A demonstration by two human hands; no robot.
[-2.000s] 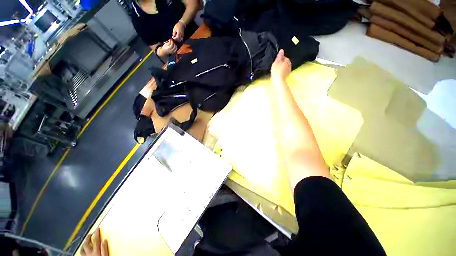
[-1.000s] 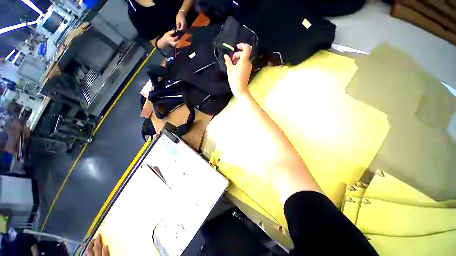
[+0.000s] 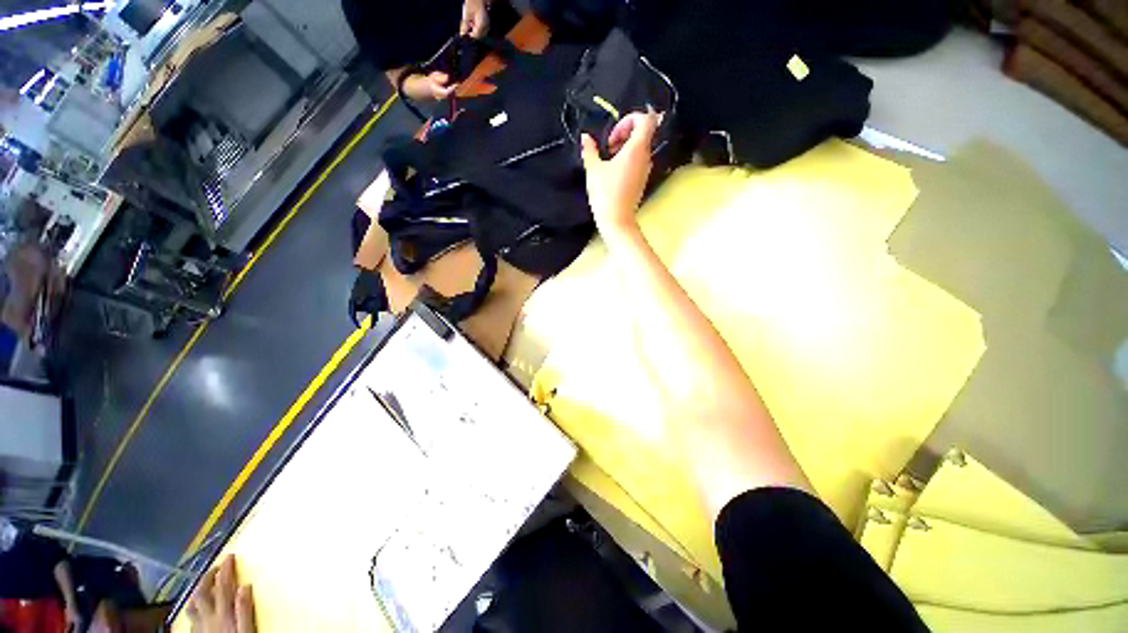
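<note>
My right hand reaches over the yellow panels and holds a flap of a black backpack between thumb and fingers. A small yellowish label shows on the flap beside the fingers. My left hand, partly cut off by the bottom edge, lies flat with nothing seen in it on the lower left of the pale board. Large yellow panels lie under my right forearm, glaring white in part. A fanned stack of yellow cut pieces lies at the lower right.
Another person's hands hold a black strap at the back. Brown folded pieces lie at the upper right. Khaki sheets lie right of the yellow panels. A metal workbench and yellow floor lines are at the left.
My right hand has moved left from the backpack's right part and has taken hold of a black flap, now raised. The left hand stays on the board. The view has shifted slightly.
</note>
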